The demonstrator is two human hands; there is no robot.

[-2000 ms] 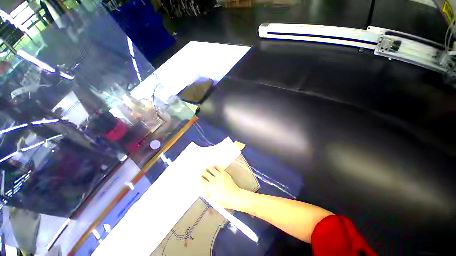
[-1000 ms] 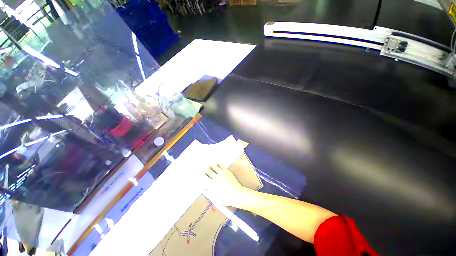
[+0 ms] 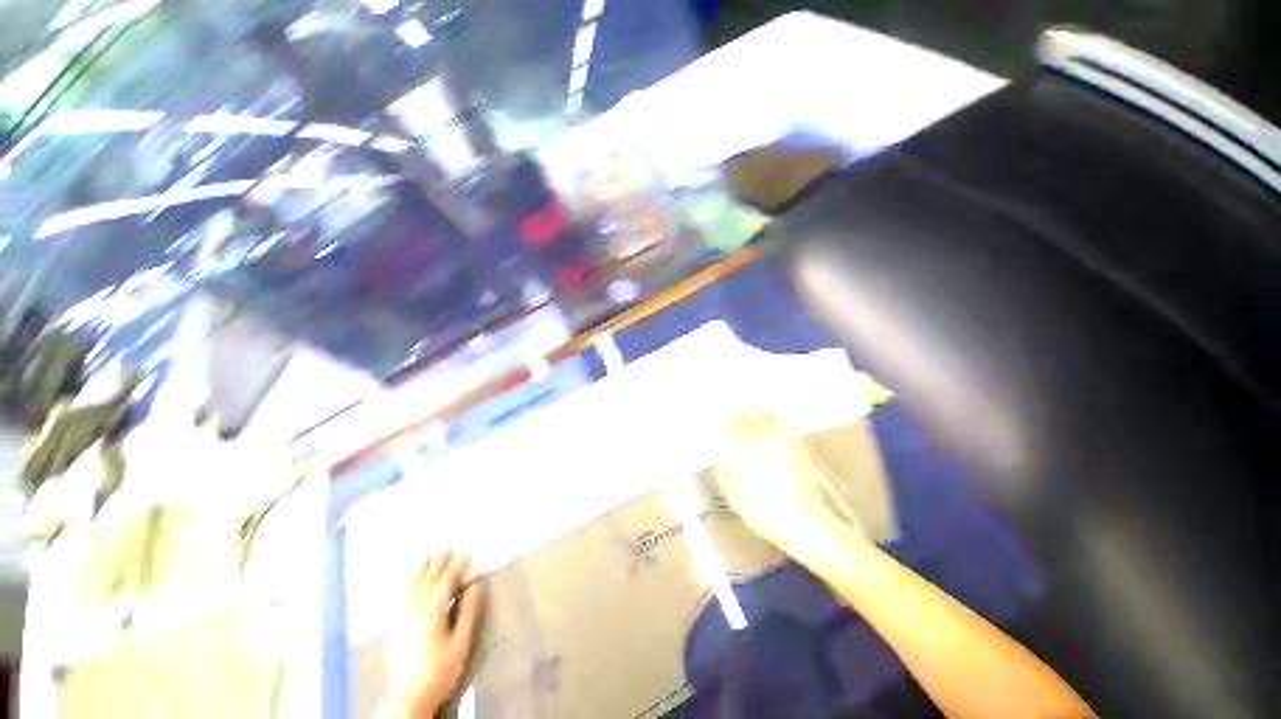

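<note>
A long white piece (image 3: 562, 471) lies over a khaki fabric panel (image 3: 590, 604) on the blue-tinted sewing template (image 3: 955, 520). My right hand (image 3: 773, 485) rests flat near the right part of the white piece's lower edge, fingers somewhat blurred. My left hand (image 3: 438, 632) lies at the white piece's lower left, fingers apart, on its edge and the khaki. Neither hand visibly holds anything. The clear cover sheet (image 3: 351, 239) stands raised behind the brown-orange hinge strip (image 3: 548, 363) and shows blurred reflections.
The smooth black table (image 3: 1110, 393) curves along the right. A white machine rail (image 3: 1166, 91) is at upper right. A white surface (image 3: 829, 77) with a dark khaki piece (image 3: 784, 172) is beyond the template. Tan pieces (image 3: 155, 562) lie at left.
The view has swung left, so the scene sits further right. My left hand has come into view on the white piece's lower left. My right hand stays on the white piece.
</note>
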